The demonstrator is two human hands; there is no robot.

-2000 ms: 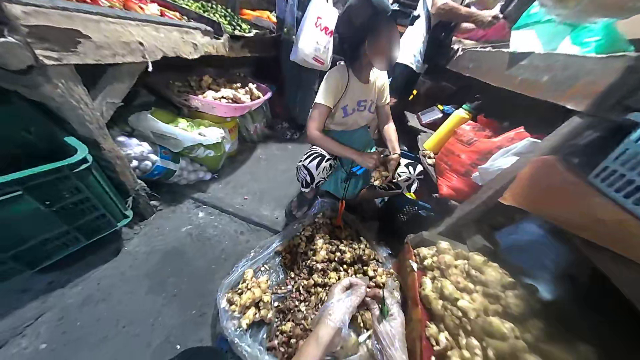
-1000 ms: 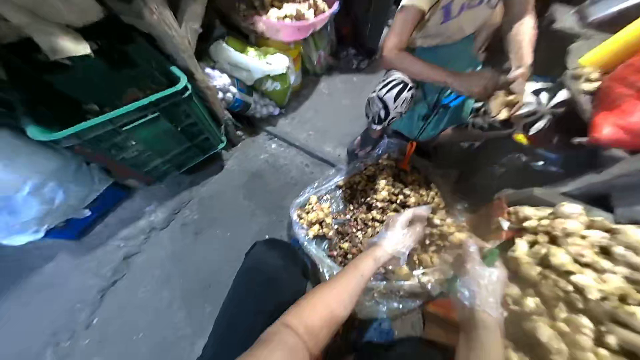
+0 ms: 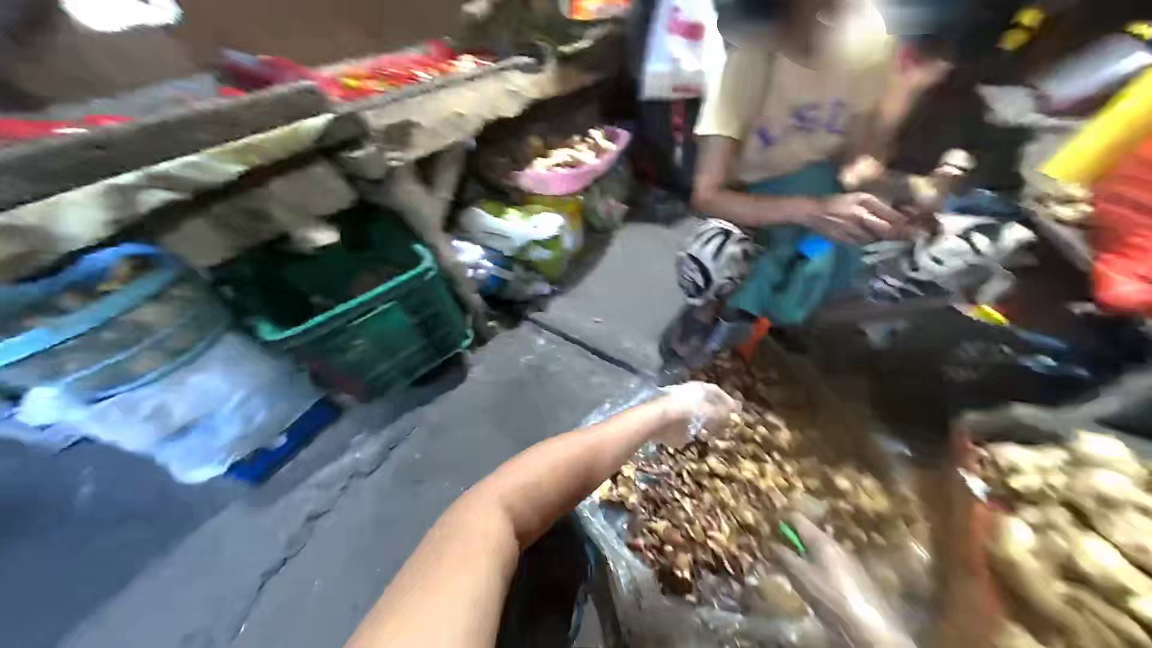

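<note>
Clear plastic gloves cover both hands. My left hand (image 3: 697, 412) is over the far left side of an open clear plastic bag (image 3: 621, 562) filled with small brown ginger pieces (image 3: 720, 495); blur hides whether its fingers hold anything. Low over the near right part of the same pile is my right hand (image 3: 832, 576), with a small green object (image 3: 792, 537), perhaps a handle, held at its fingers. Larger pale ginger roots (image 3: 1071, 522) fill a red-edged container just right of the bag.
Across the bag a person (image 3: 810, 171) sits low, hands in front of them. Left on the grey floor stand a green plastic crate (image 3: 378, 310) and a blue-rimmed container (image 3: 108, 315). A wooden stall ledge (image 3: 450, 99) runs above them. A pink basin (image 3: 571, 171) sits farther back.
My hands were close together two seconds ago and are now apart, the left one at the far left side of the bag. The view has swung considerably.
</note>
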